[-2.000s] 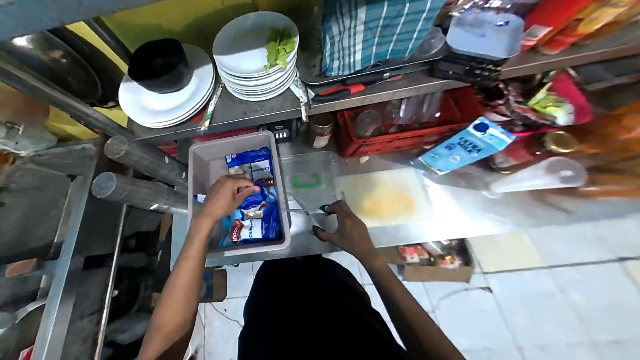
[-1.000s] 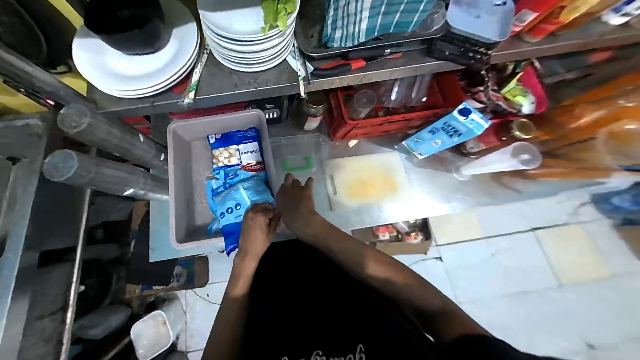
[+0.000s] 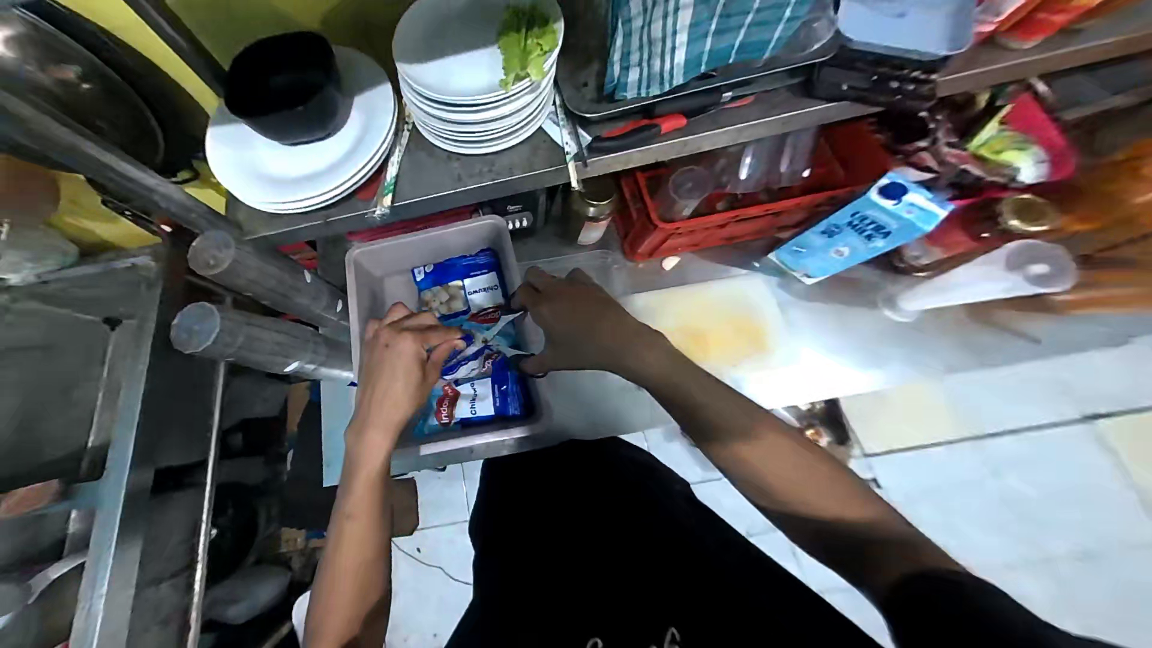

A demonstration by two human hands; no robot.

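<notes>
A grey plastic tub (image 3: pixel 382 261) on the steel counter holds several blue food packets, among them a blue chikuwa packet (image 3: pixel 463 286) at the back and another blue packet (image 3: pixel 490 396) at the front. Over the middle of the tub, my left hand (image 3: pixel 409 355) pinches the left side of a torn-looking plastic packet (image 3: pixel 481 346). My right hand (image 3: pixel 576 319) has its fingers at the same packet's right side, above the tub's right rim. What lies beneath this packet is partly hidden.
A white cutting board (image 3: pixel 720 324) lies right of the tub. Behind stand a glass jar (image 3: pixel 594 211), a red crate (image 3: pixel 648 238) and a blue carton (image 3: pixel 859 229). The shelf above bears stacked plates (image 3: pixel 477 54). Clear tubes (image 3: pixel 261 342) jut in from the left.
Both hands were at the tub's front right corner with a light-blue packet one second ago; they are now over its middle. The packets in the tub lie differently.
</notes>
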